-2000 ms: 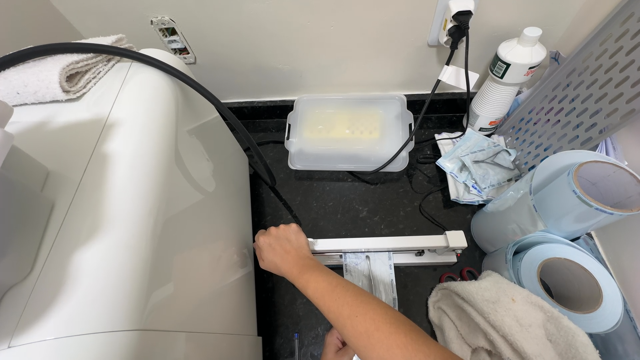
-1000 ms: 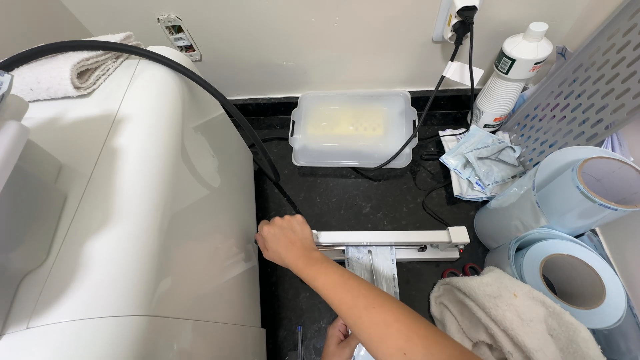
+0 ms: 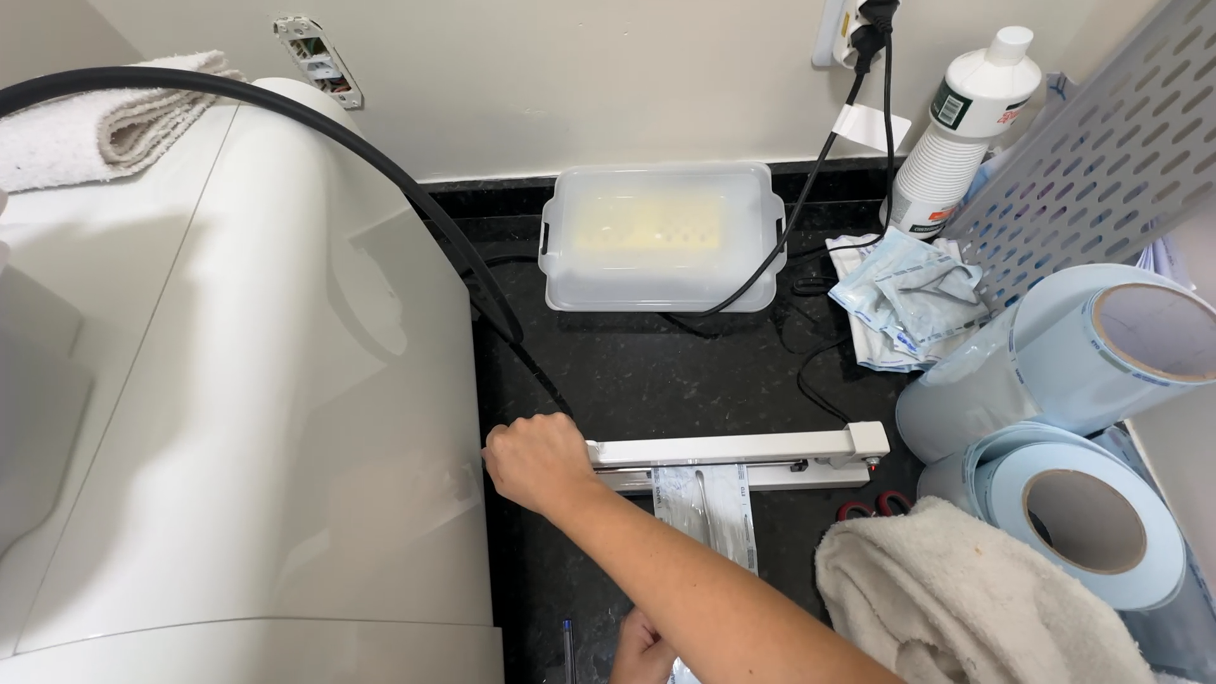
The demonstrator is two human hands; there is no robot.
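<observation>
My right hand (image 3: 537, 463) is closed over the left end of the white bar of an impulse heat sealer (image 3: 731, 446), its forearm crossing from the lower right. A clear-and-white sterilization pouch (image 3: 705, 508) with a slim metal instrument inside lies with its upper end between the sealer's bar and base. Below the forearm, at the bottom edge, my left hand (image 3: 641, 651) pinches the pouch's lower part; the forearm covers the stretch between. A small red light shows at the sealer's right end.
A large white machine (image 3: 285, 427) fills the left. Behind the sealer are a lidded plastic box (image 3: 660, 237) and cables. To the right are filled pouches (image 3: 912, 294), pouch rolls (image 3: 1083, 522), red-handled scissors (image 3: 874, 506) and a towel (image 3: 950, 589). A pen (image 3: 569, 651) lies near the bottom.
</observation>
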